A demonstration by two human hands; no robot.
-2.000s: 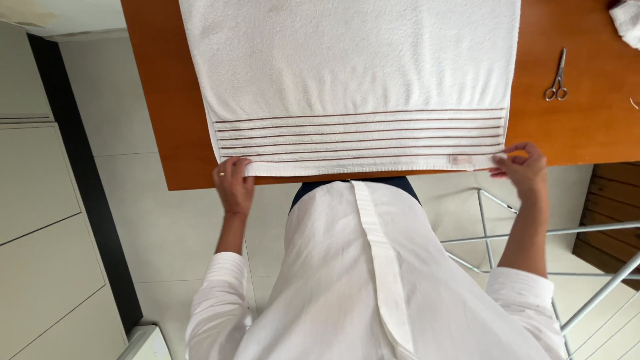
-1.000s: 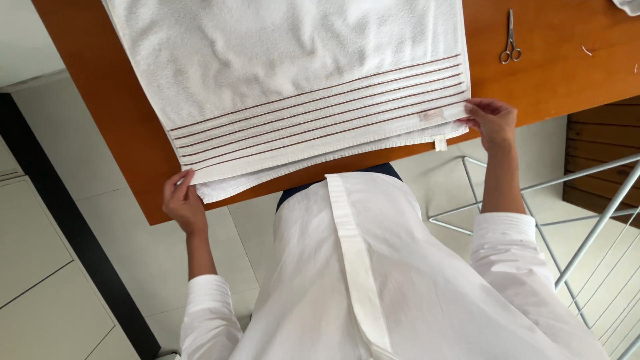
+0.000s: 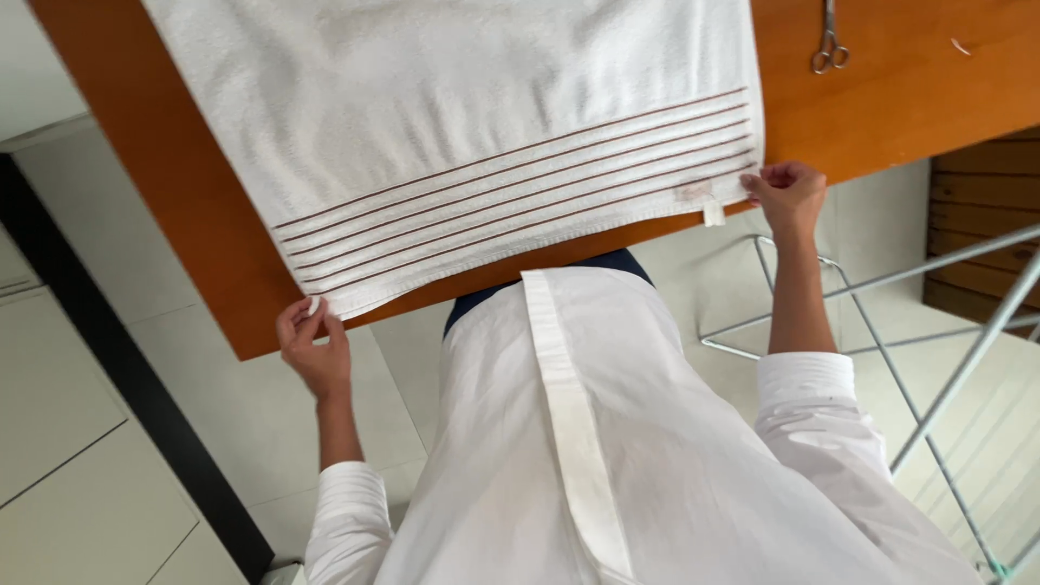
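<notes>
A white terry towel with several thin brown stripes lies on the orange-brown wooden table, its striped end along the table's near edge. My left hand pinches the towel's near left corner between thumb and fingers. At the near right corner, my right hand grips the hem with thumb and fingertips. A small white tag hangs from the hem just left of my right hand. The towel's far end is out of view.
Metal scissors lie on the table right of the towel, with a bit of white thread farther right. A metal drying rack stands at the lower right, near a slatted wooden piece.
The hem's separated layers and uneven lower edge seen one second ago now lie nearly together. The tag hangs lower beside my right hand. The view has turned and shifted since two seconds ago.
</notes>
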